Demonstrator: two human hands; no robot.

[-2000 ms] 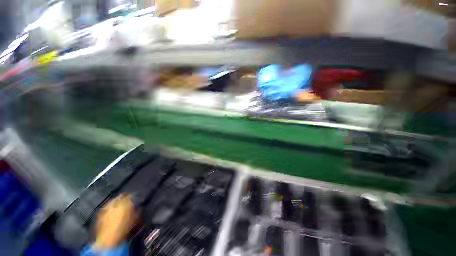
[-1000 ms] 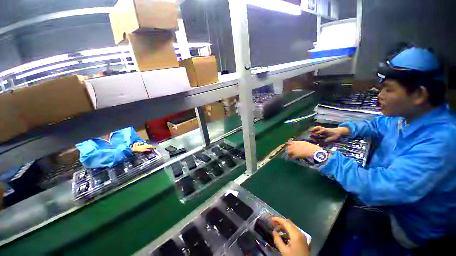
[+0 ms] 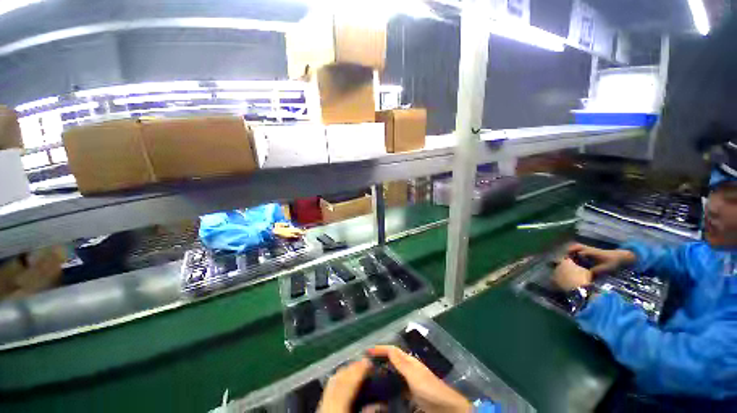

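Observation:
My left hand (image 3: 346,389) and my right hand (image 3: 419,382) are together at the bottom middle, over the clear blister tray (image 3: 490,389). Both hold a black handset (image 3: 380,384) between their fingers; its lower part is cut off by the picture's edge. Another black handset (image 3: 428,352) lies in a tray pocket just right of my hands, with a small white label (image 3: 418,330) at its top. A further handset (image 3: 305,397) lies in the tray to the left, partly cut off.
A second clear tray of black handsets (image 3: 355,292) sits on the green conveyor belt (image 3: 194,324). A blue-sleeved person (image 3: 671,323) works at a tray on the right. Blue sleeves (image 3: 239,229) show across the belt. A white post (image 3: 467,161) stands ahead; cartons (image 3: 198,148) sit on the shelf.
The view has turned left, so the post and neighbour sit further right. My right hand has moved from the tray's right pocket to the middle, and my left hand has come into view beside it.

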